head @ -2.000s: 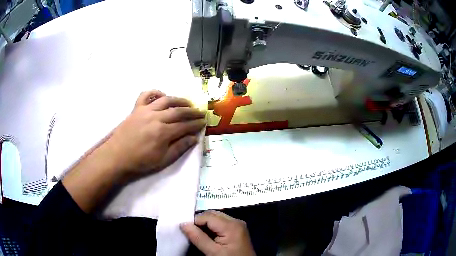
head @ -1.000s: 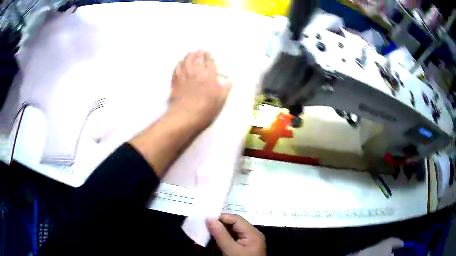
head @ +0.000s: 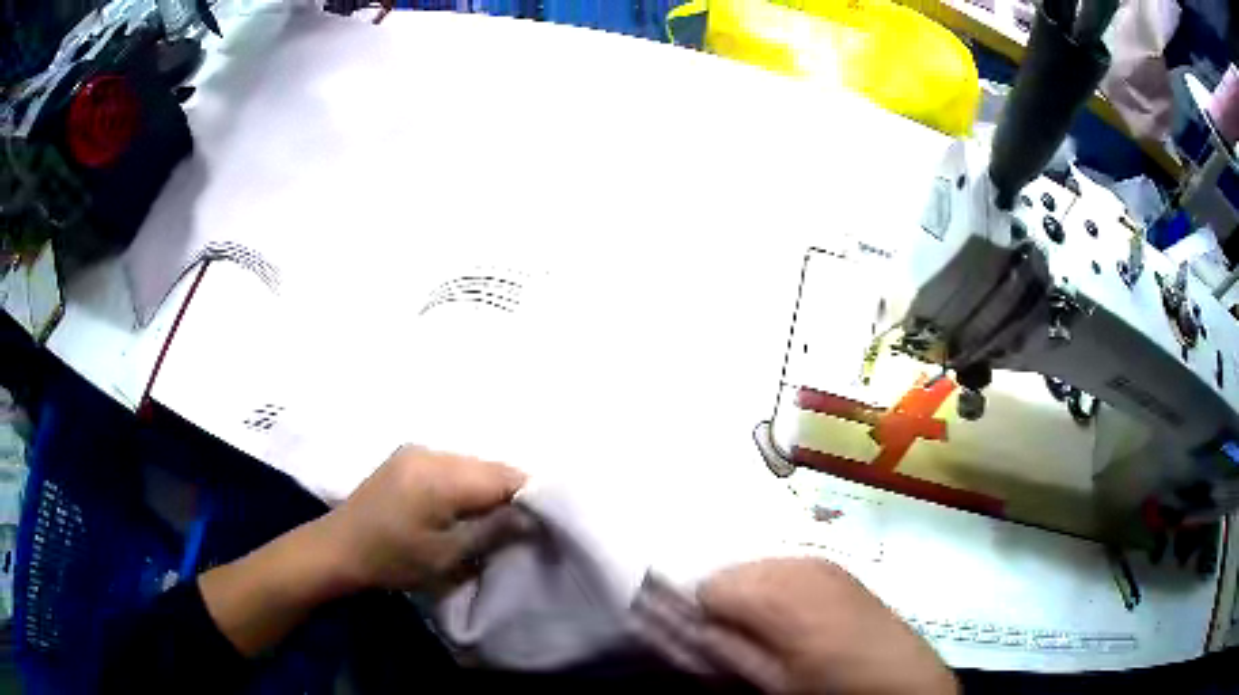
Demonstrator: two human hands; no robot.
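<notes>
A pale pink fabric piece (head: 544, 597) hangs bunched and partly blurred over the front edge of the table. My left hand (head: 428, 523) is closed on its left part. My right hand (head: 815, 631) is blurred and holds its right part, with folded layers at the fingers. Large pale stacked panels (head: 326, 122) with curved outlines and several parallel dark lines lie on the table behind and left of my hands. The sewing machine (head: 1087, 326) stands at the right, away from both hands.
Red-orange tape (head: 910, 428) marks the machine bed. A slim dark tool (head: 1124, 577) lies right of it. A yellow bin (head: 842, 54) is behind the table. A blue basket (head: 82, 557) is at lower left. A dark object with a red disc (head: 105, 120) is at upper left.
The view has turned left. My left hand has come off the flat fabric beside the needle to the table's front edge and grips the fabric. The fabric is now away from the needle, bunched between both hands.
</notes>
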